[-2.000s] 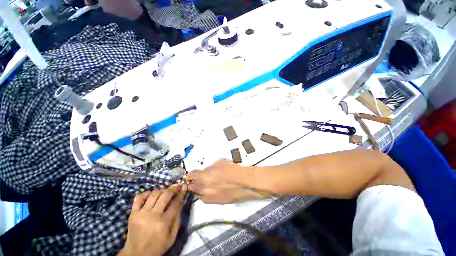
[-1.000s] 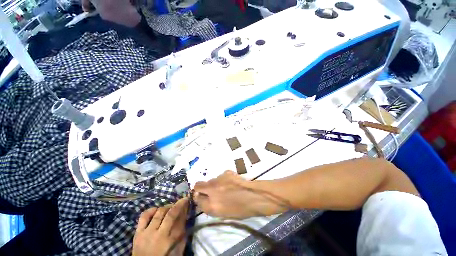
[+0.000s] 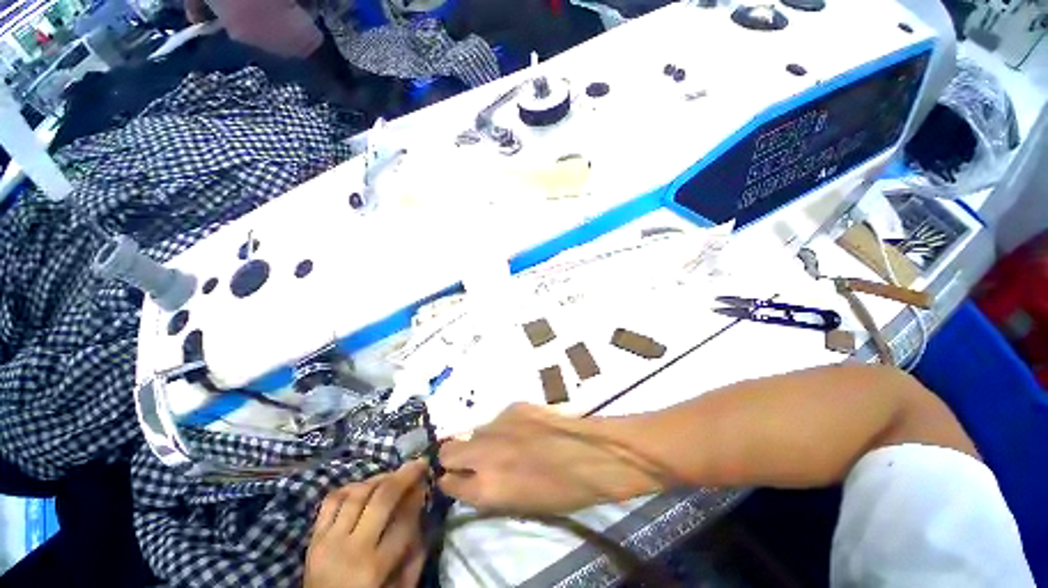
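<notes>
Black-and-white gingham fabric (image 3: 230, 494) lies crumpled under the left end of the white sewing machine (image 3: 414, 218) and in a larger pile behind it. My left hand (image 3: 370, 523) holds the gingham at its right edge, fingers near the presser foot area. My right hand (image 3: 506, 459) pinches the fabric edge just right of my left fingertips, beside a dark strip of fabric. The needle and the exact pinch are hidden or too small to tell.
Several small brown pieces (image 3: 580, 361) lie on the bed behind my right forearm. Black thread snips (image 3: 779, 312) and a tan stick (image 3: 883, 292) lie further right. A parts tray (image 3: 925, 230) is at the far right, a blue bin (image 3: 988, 368) below it. A ruler strip (image 3: 644, 531) runs along the front edge.
Both hands stay together at the fabric edge, with the left fingers now more bunched. The camera view has shifted slightly. The snips and brown pieces lie as before.
</notes>
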